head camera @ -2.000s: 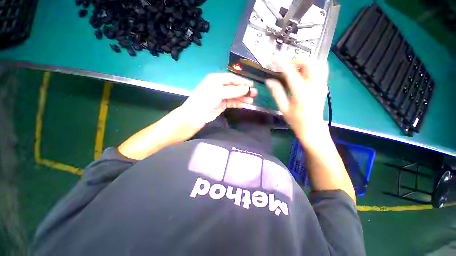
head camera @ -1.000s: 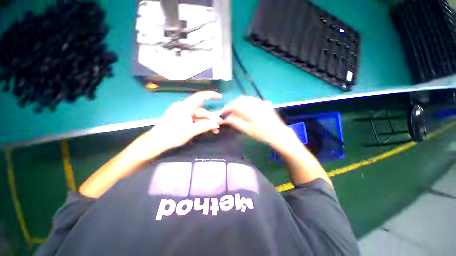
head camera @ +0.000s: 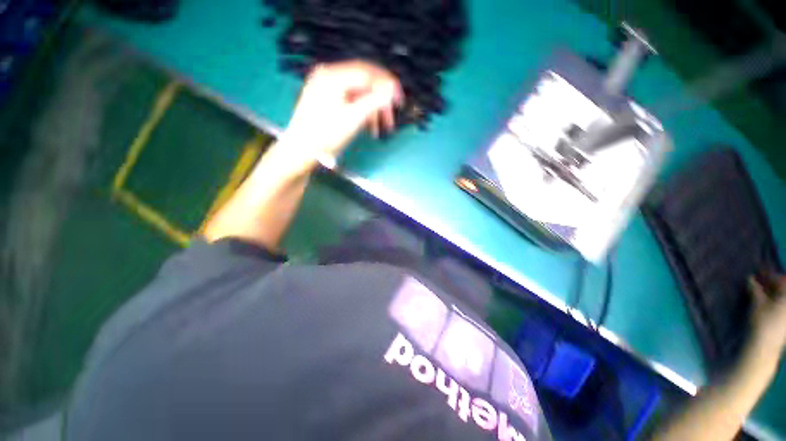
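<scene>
My left hand (head camera: 345, 103) is at the near edge of the loose pile of black parts (head camera: 379, 34), its fingers bent down at the pieces. Blur hides whether it grips one. My right hand (head camera: 767, 297) is at the right rim of the picture, over the near right part of the black parts tray (head camera: 720, 237), partly cut off and blurred. Whether it holds a part cannot be seen. Between them stands the grey benchtop fixture (head camera: 552, 155) with a white top plate, metal arms over it and an orange light on its near side.
The bench has a teal mat (head camera: 405, 177) and a pale near edge. A black cable (head camera: 608, 288) loops from the fixture toward that edge. A blue crate (head camera: 569, 366) is on the floor below. A dark object lies at the top left. The floor is green with yellow lines.
My hands were together in front of the fixture and are now far apart, left at the pile, right at the tray. The view has turned, so the bench slopes down to the right.
</scene>
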